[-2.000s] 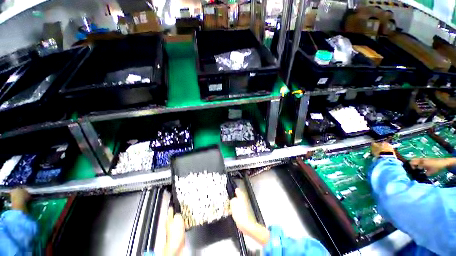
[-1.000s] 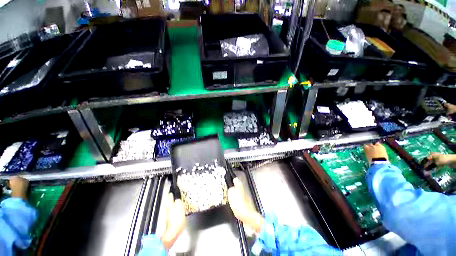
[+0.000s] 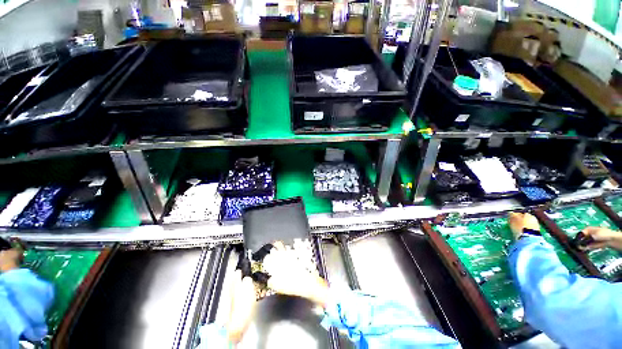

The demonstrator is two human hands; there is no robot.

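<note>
A black component bin (image 3: 278,221) is tilted towards me above the conveyor, with white and cream components (image 3: 303,255) heaped in its near part. My left hand (image 3: 240,303) holds the bin by its left edge, with black coverings on the fingertips. My right hand (image 3: 293,274) is inside the bin, reaching across the heap from the right, its black-covered fingertips down among the pieces at the left. My right hand hides much of the heap; whether its fingers hold any pieces cannot be told.
Bare metal plates (image 3: 160,286) lie on the conveyor around the bin. Green circuit boards (image 3: 470,252) in frames lie right and left, with other workers' hands over them. Behind are shelf bins of white and blue parts (image 3: 245,180) and large black totes (image 3: 344,112) above.
My right hand has let go of the bin's right edge and moved left into the components. My left hand still holds the bin. The view has shifted slightly.
</note>
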